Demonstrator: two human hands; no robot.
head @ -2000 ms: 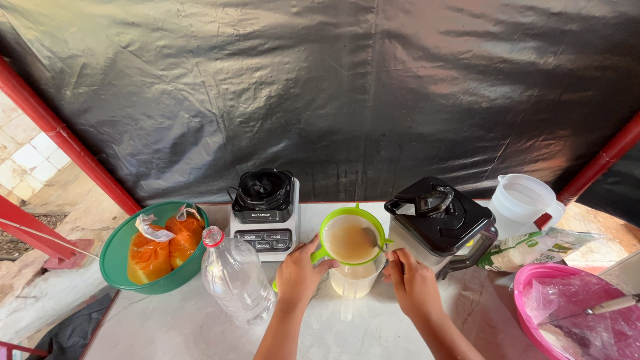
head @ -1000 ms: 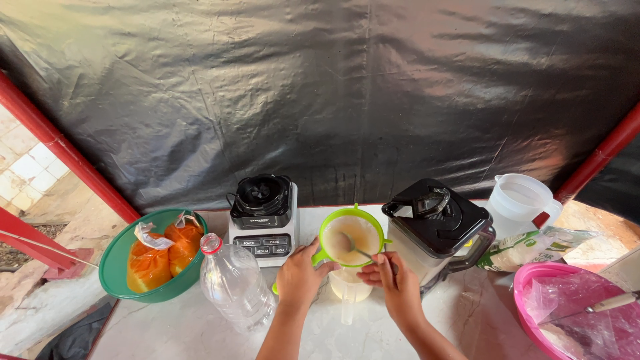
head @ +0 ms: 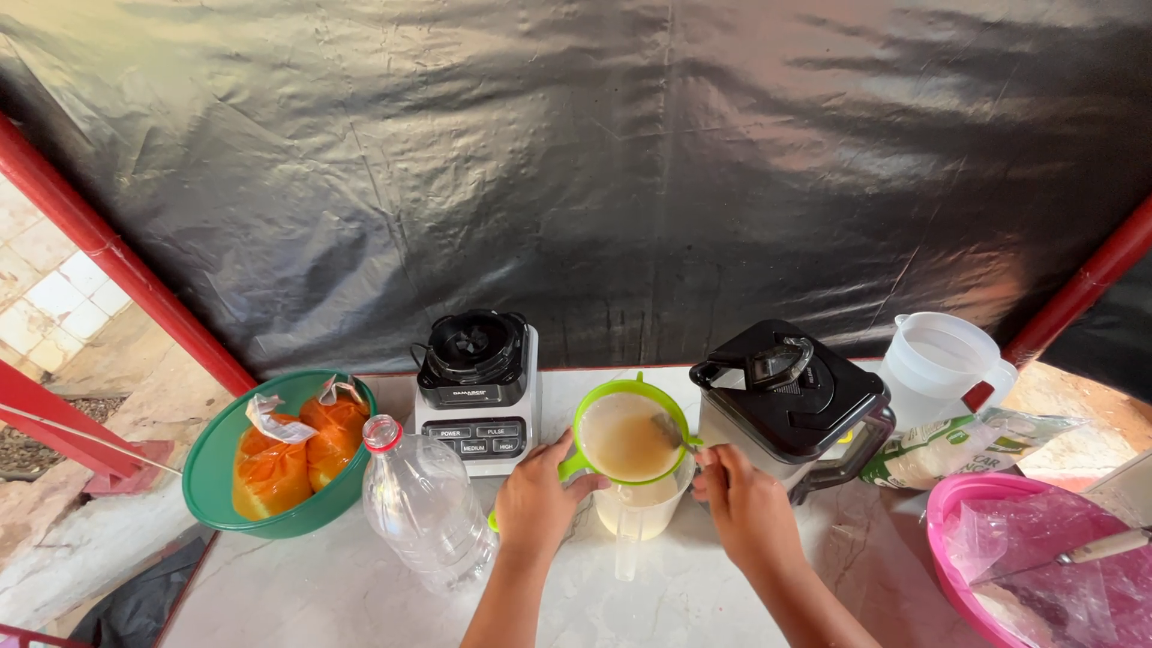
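My left hand (head: 540,497) holds the handle side of a green-rimmed strainer (head: 628,430), which rests over the mouth of a clear plastic pitcher (head: 630,519). Cloudy beige liquid fills the strainer, and pale liquid shows in the pitcher beneath. In my right hand (head: 740,497) is a metal spoon (head: 669,429), its bowl dipped at the right side of the liquid. An empty clear plastic bottle (head: 427,508) with a red neck ring stands left of my left hand. The black-lidded blender jar (head: 792,387) is just beyond my right hand.
A blender base (head: 477,396) stands behind the bottle. At left, a green basin (head: 211,477) holds bags of orange contents. To the right are a translucent white pitcher (head: 940,369), a printed plastic bag (head: 954,450) and a pink basin (head: 945,549) with plastic and a handled utensil.
The spoon has moved from the middle of the strainer to its right side, and the liquid there looks higher than a second ago. My left hand has stayed at the strainer.
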